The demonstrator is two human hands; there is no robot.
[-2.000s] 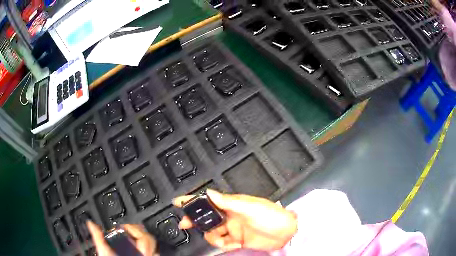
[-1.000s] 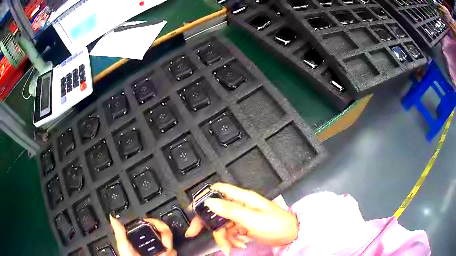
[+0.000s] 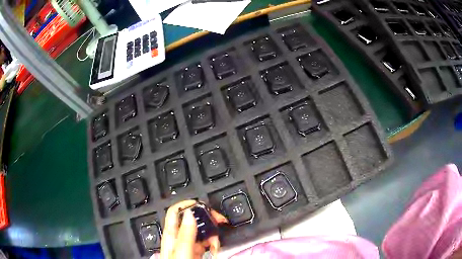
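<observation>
A dark foam tray with square pockets holds many black strapless watch bodies, most face-down with round sensor marks. My left hand is low at the centre, cut off by the bottom edge. It holds a watch body with its dark screen up and small white text, over the tray's near row. Another face-down watch body sits in a pocket to its right, beside a similar one. I do not see my right hand; only pink sleeve or smock cloth shows at the lower right.
A white calculator and a pale green fan stand at the upper left. Paper lies beyond the tray. More foam trays overlap at the upper right. Red bins are at the far left. Grey floor shows at the right.
The view has shifted left, so the tray appears further right. The watch body from my right hand now appears to lie face-down in a near-row pocket, and that hand has left view.
</observation>
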